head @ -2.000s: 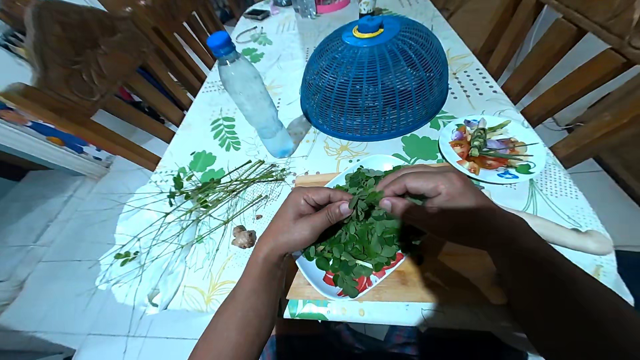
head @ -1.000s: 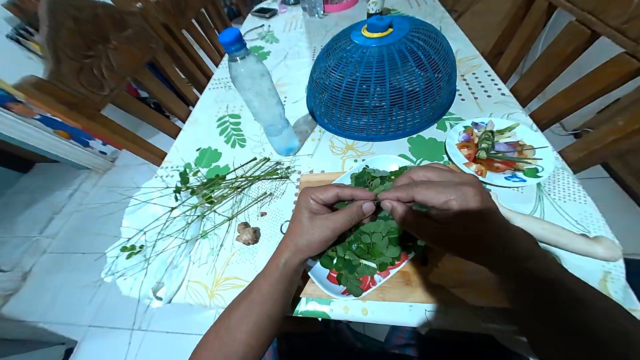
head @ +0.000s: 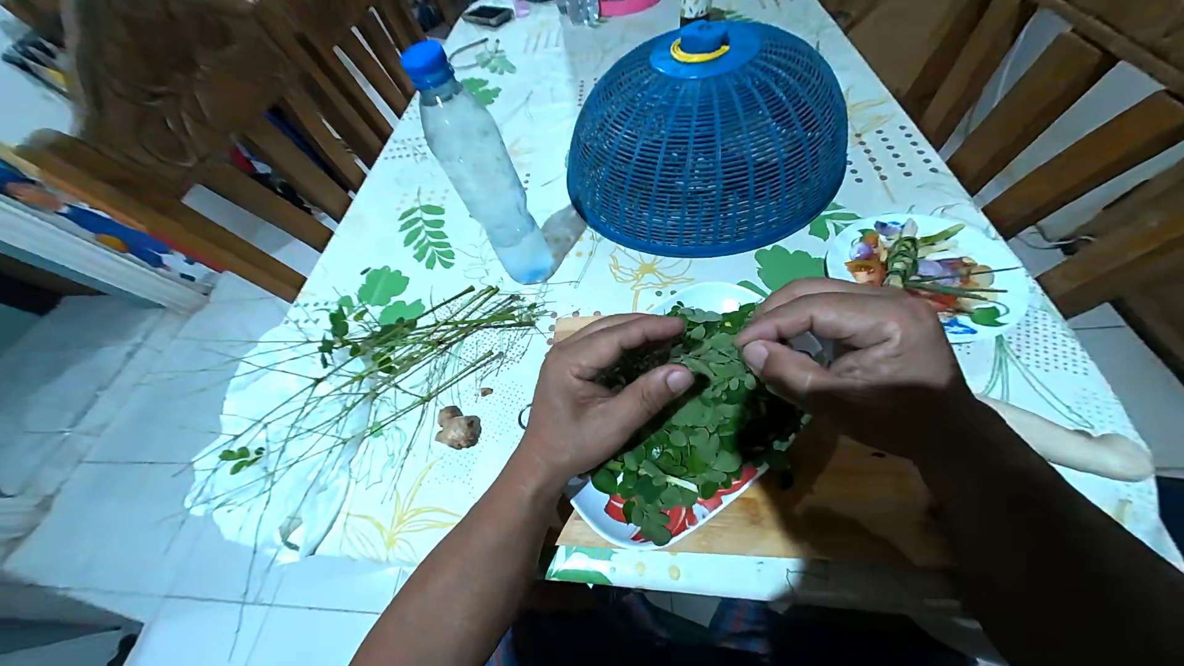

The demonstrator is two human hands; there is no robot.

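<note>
Small green leaves [head: 708, 416] are heaped on a white plate with a red pattern [head: 615, 527], which rests on a wooden cutting board [head: 832, 499]. Over the left side of the heap is my left hand [head: 606, 388], thumb and fingers apart, with nothing seen between them. My right hand [head: 842, 356] is over the right side, its thumb and index finger pinched close together at the leaves; whether a leaf is between them cannot be told. Thin, mostly bare green stems [head: 435, 347] lie to the left, near a piece of ginger [head: 458, 427].
Beyond the plate stand a blue plastic food cover [head: 708, 148] and a water bottle with a blue cap [head: 486, 176]. At right are a plate of cut vegetables [head: 1013, 287] and a long pale root vegetable [head: 1073, 439]. Wooden chairs [head: 1064, 83] flank the table.
My hands were close together at the fingertips over the leaves and are now apart. The left thumb and fingers have spread.
</note>
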